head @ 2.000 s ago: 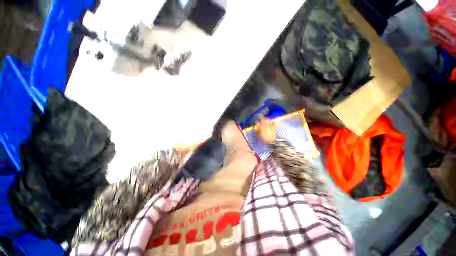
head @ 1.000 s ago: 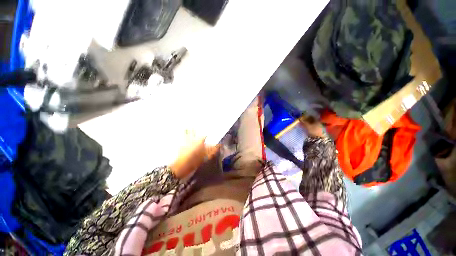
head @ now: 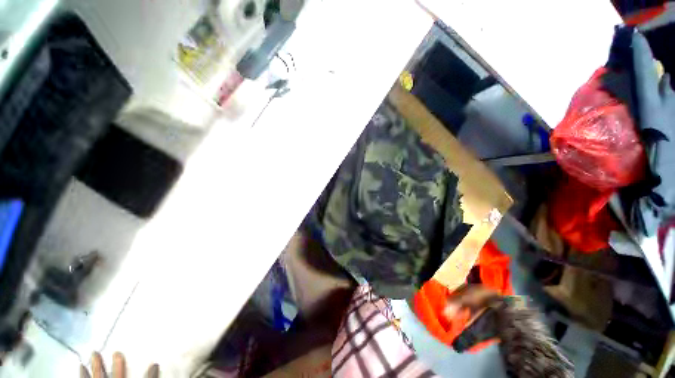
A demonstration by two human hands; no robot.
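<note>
My right hand [head: 474, 301] is low at the right, blurred, at the opening of the orange bag [head: 431, 310] on the floor. Whether it holds anything cannot be told. My left hand [head: 118, 368] shows only as spread fingers at the bottom edge, over the white table [head: 222, 244]; nothing shows in it. Camouflage panels [head: 396, 199] lie heaped in the open cardboard box [head: 474, 255] beside the table edge.
The sewing machine's black control box [head: 59, 96] is at the upper left. A smartphone-like black rectangle [head: 129, 170] lies near it. Thread snips [head: 277, 90] lie on the table. A red plastic bag [head: 599, 140] is on a side table at the right.
The view has swung to the right. My right hand has moved from beside my lap to the orange bag. My left hand has gone from the near table edge to the bottom of the picture.
</note>
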